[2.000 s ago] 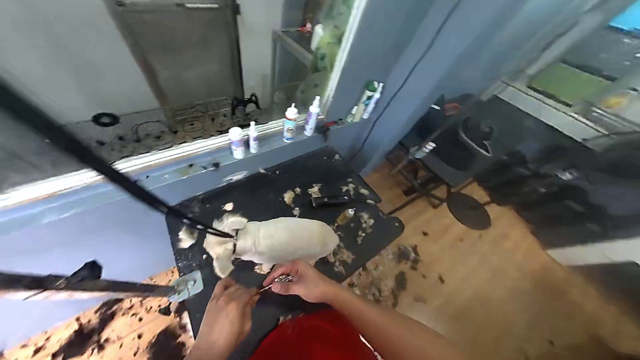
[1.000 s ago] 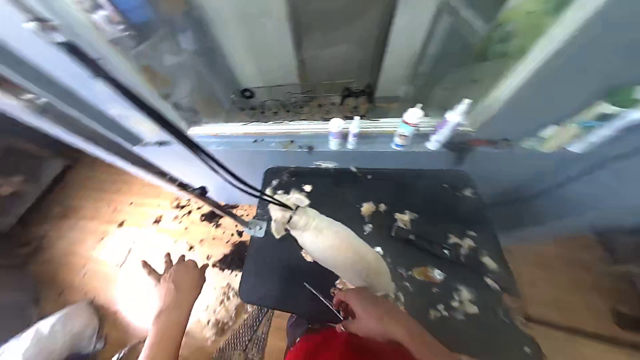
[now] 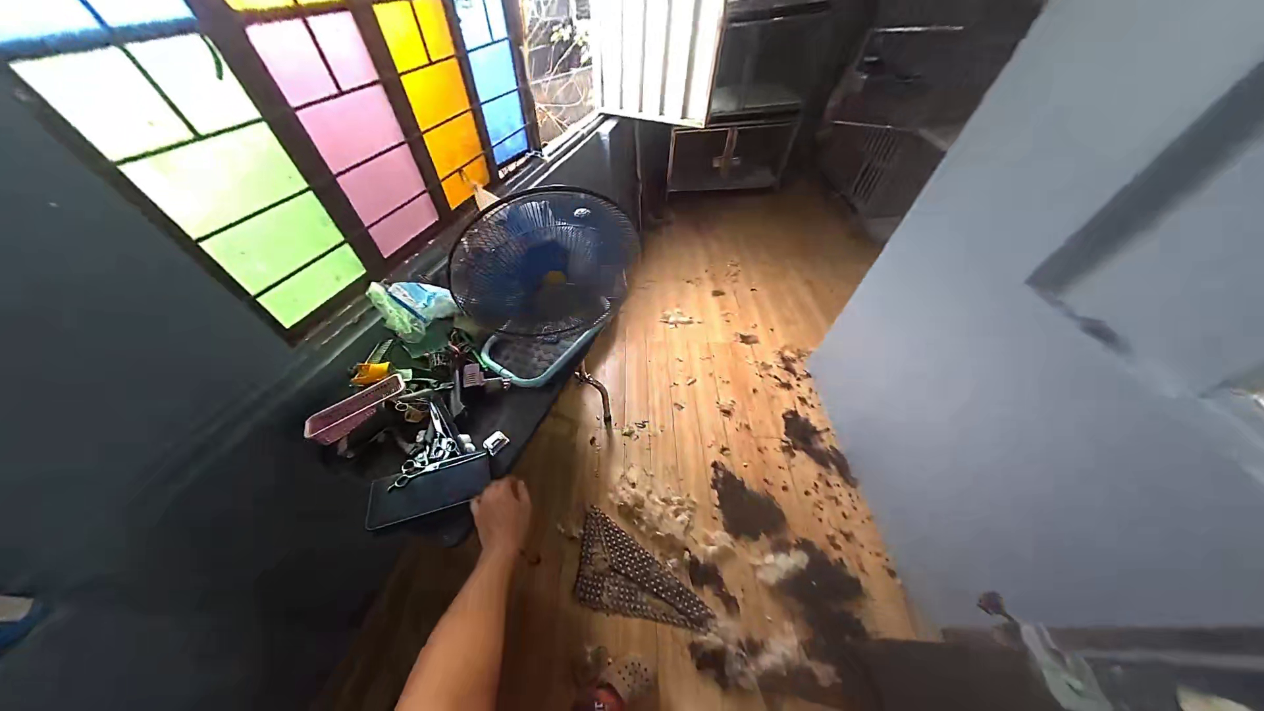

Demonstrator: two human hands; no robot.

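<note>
My left hand (image 3: 502,513) reaches up from below to the near edge of a dark side table, its fingers curled. It is beside a flat black case (image 3: 427,491); whether it touches or grips anything is unclear. Several metal scissors (image 3: 434,449) lie at the case's far edge. Just above the hand is a small white-and-dark item (image 3: 496,442). A pink plastic basket (image 3: 354,408) stands at the table's left, among combs and other grooming tools. My right hand is out of view.
A black caged fan (image 3: 545,262) stands over a teal-rimmed tray (image 3: 533,380) at the table's far end. Below colored window panes (image 3: 360,128) lies a plastic bag (image 3: 410,306). Hair clumps (image 3: 746,502) and a dotted cloth (image 3: 637,573) lie on the wooden floor.
The view has swung far left, away from the black table with the pale dog. My left hand has come to the side table; my right hand, earlier holding scissors, has left the view.
</note>
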